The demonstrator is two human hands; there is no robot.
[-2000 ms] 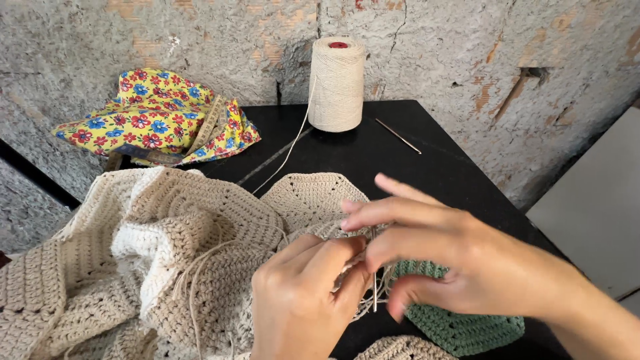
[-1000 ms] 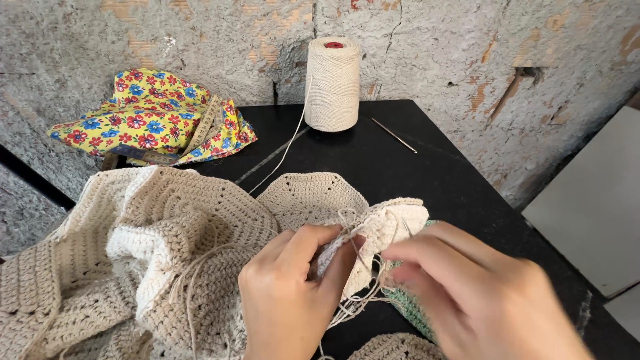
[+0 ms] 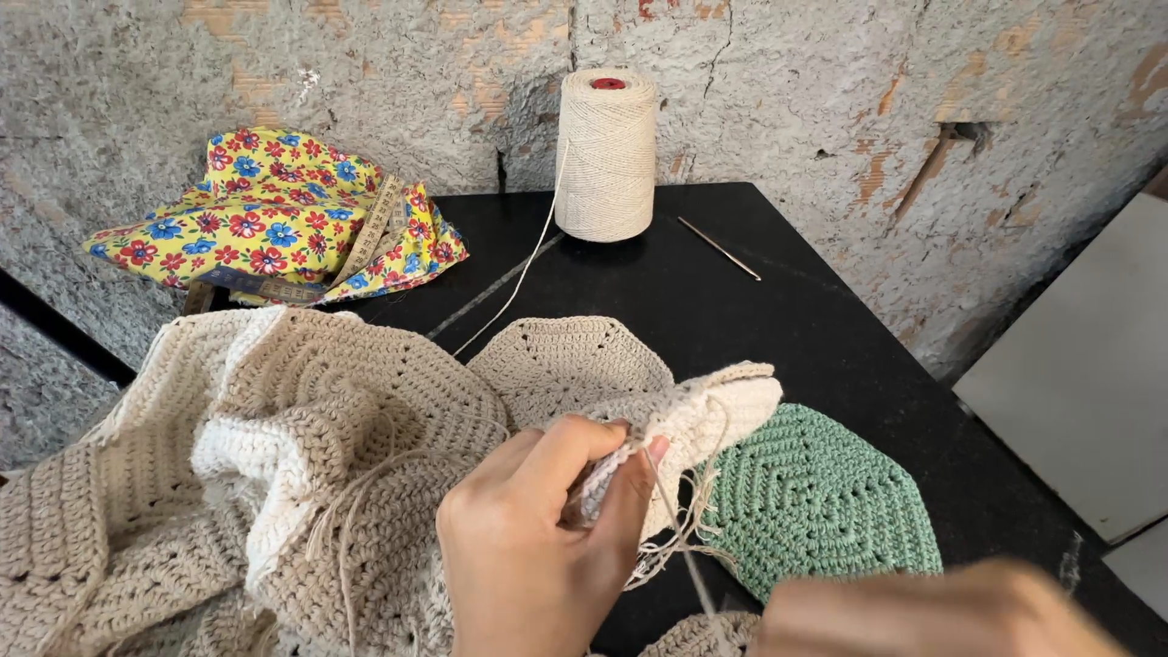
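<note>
My left hand [image 3: 547, 529] pinches the edge of a cream crocheted piece [image 3: 730, 411] between thumb and fingers. From that edge a strand of yarn [image 3: 689, 557] runs down taut toward my right hand [image 3: 922, 616], which is blurred at the bottom right; its fingertips, and whatever they hold, cannot be made out. Loose yarn ends [image 3: 698, 502] dangle under the cream piece. A large beige and white crocheted work [image 3: 365, 383] lies bunched to the left. Behind my left hand is a beige crocheted octagon [image 3: 566, 365], and a green crocheted piece [image 3: 821, 502] lies to the right.
A cone of cream yarn [image 3: 606, 164] stands at the back of the black table [image 3: 785, 319], its strand trailing toward the beige work. A metal crochet hook [image 3: 719, 248] lies right of it. Yellow floral fabric [image 3: 265, 210] with a measuring tape [image 3: 372, 228] sits back left, near the rough wall [image 3: 821, 91].
My right hand has moved away from the cream piece toward the bottom right, and a strand is now stretched out. The green piece shows more fully. My left hand keeps its pinch.
</note>
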